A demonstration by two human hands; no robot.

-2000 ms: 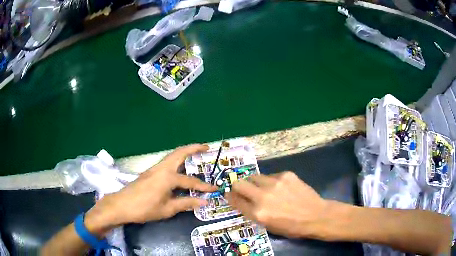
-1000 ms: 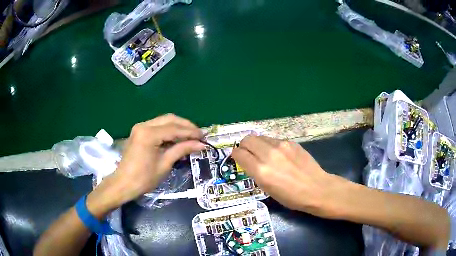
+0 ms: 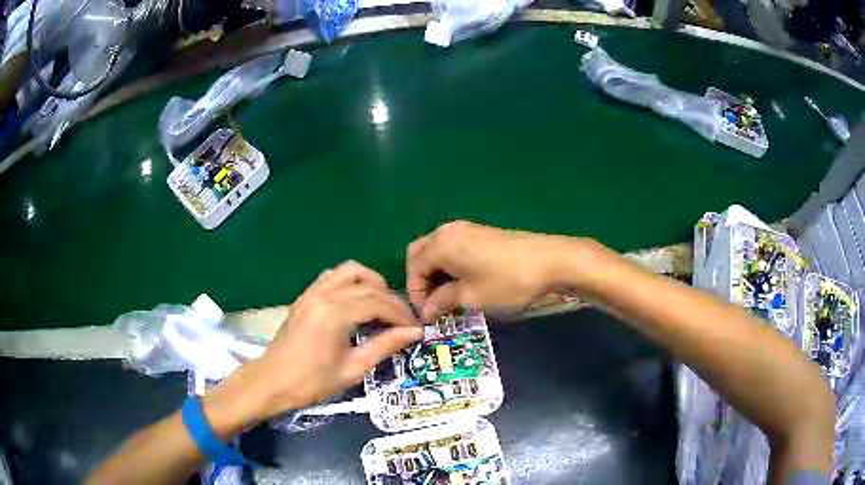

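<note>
An open white socket housing [image 3: 482,384] lies on the dark bench, its green circuit board [image 3: 460,360] with a yellow part showing. Both hands are at its far edge. My left hand [image 3: 346,327] has thumb and fingers pinched at the upper left of the housing. My right hand [image 3: 474,270] is pinched beside it, fingertips close to the left ones. What lies between the fingertips is too small and hidden to name. A white cord [image 3: 337,408] leaves the housing's left side. A second open housing [image 3: 488,438] lies nearer, cut by the frame's bottom.
A green conveyor belt [image 3: 379,189] lies beyond the pale edge rail [image 3: 57,343]. It carries an open unit [image 3: 220,180] at left and another [image 3: 738,123] at right. Stacked units [image 3: 759,275] with bagged cords stand at right. A clear bag [image 3: 156,336] lies on the rail at left.
My right hand has moved up and left to the housing's far edge, and my left hand has moved right and down to meet it. The left belt unit has shifted left in the picture.
</note>
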